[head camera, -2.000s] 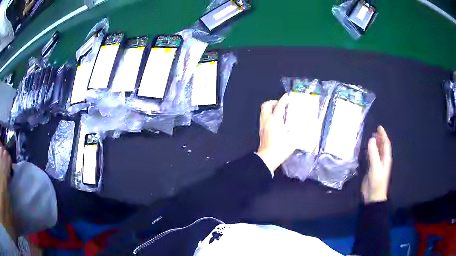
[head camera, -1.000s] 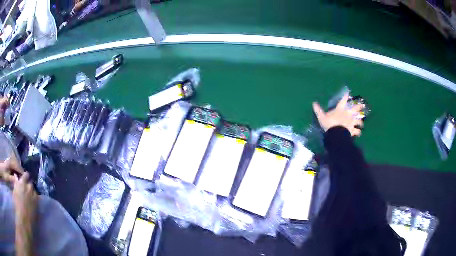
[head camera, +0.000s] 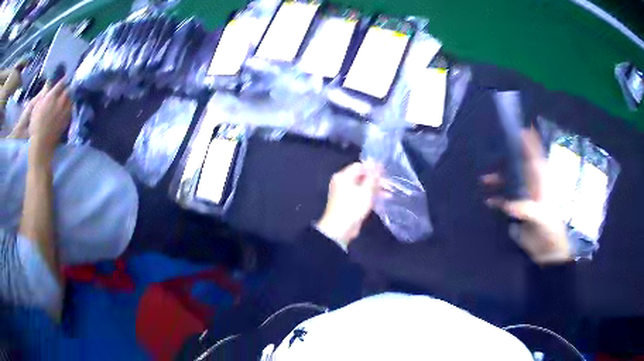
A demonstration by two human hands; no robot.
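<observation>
My left hand (head camera: pixel 347 202) is shut on the edge of a clear plastic bag (head camera: pixel 404 196), which looks empty and hangs to the right of the fingers. My right hand (head camera: pixel 533 211) holds a dark, slim phone-shaped unit (head camera: pixel 512 137) upright, blurred by motion. No bag shows around that unit. Bagged units (head camera: pixel 587 187) with white faces lie just right of and partly behind my right hand. A row of bagged white-faced units (head camera: pixel 378 62) with green ends and yellow strips lies at the top centre.
A tight row of dark bagged units (head camera: pixel 134 53) stands at upper left. A smaller bagged unit (head camera: pixel 217 169) and a flat bag (head camera: pixel 166 137) lie left. A neighbouring person's hands (head camera: pixel 48 116) are at far left. One bagged item (head camera: pixel 630 83) lies on the green belt (head camera: pixel 537 35).
My right hand has come back from the green belt, now holding a dark unit. My left hand, not visible one second ago, now holds a clear bag. The view has tilted down.
</observation>
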